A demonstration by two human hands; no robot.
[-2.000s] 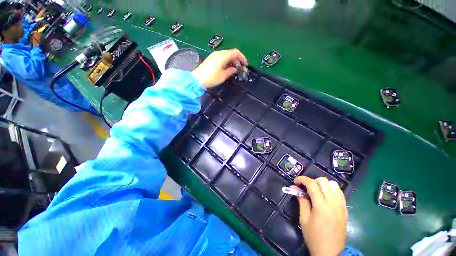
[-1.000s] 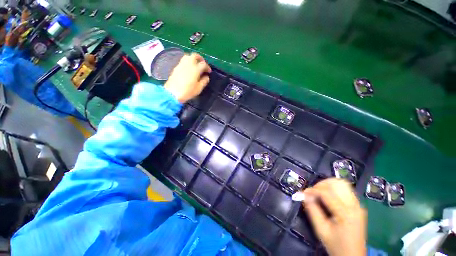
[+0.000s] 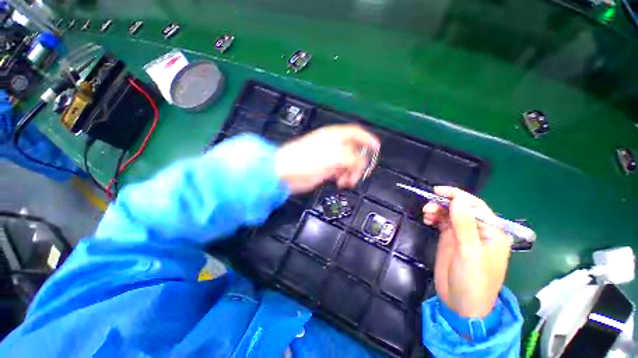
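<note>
My left hand [image 3: 329, 157], slightly blurred, is over the upper middle of the black compartment tray [image 3: 434, 159]. Its fingertips pinch a small silvery watch case [image 3: 369, 161], partly hidden by the fingers. My right hand [image 3: 470, 255] holds silver tweezers [image 3: 490, 218] over the tray's right side, the thin tip pointing left towards my left hand, with a gap between. Open watch cases with green patches lie in tray pockets: one at the upper left [image 3: 292, 115], one below my left hand [image 3: 336, 206] and one right of that [image 3: 378, 228].
More watch units lie spaced along the green bench [image 3: 392, 84] beyond the tray, including one at the right [image 3: 536, 123]. A grey round dish [image 3: 197, 85] and white packet [image 3: 165, 70] are upper left, near a black block with wires [image 3: 115, 105]. A white device [image 3: 584, 308] is lower right.
My left hand has moved from the tray's far left corner to its upper middle and taken up a case. The tweezers now point left from my right hand. The view has shifted right.
</note>
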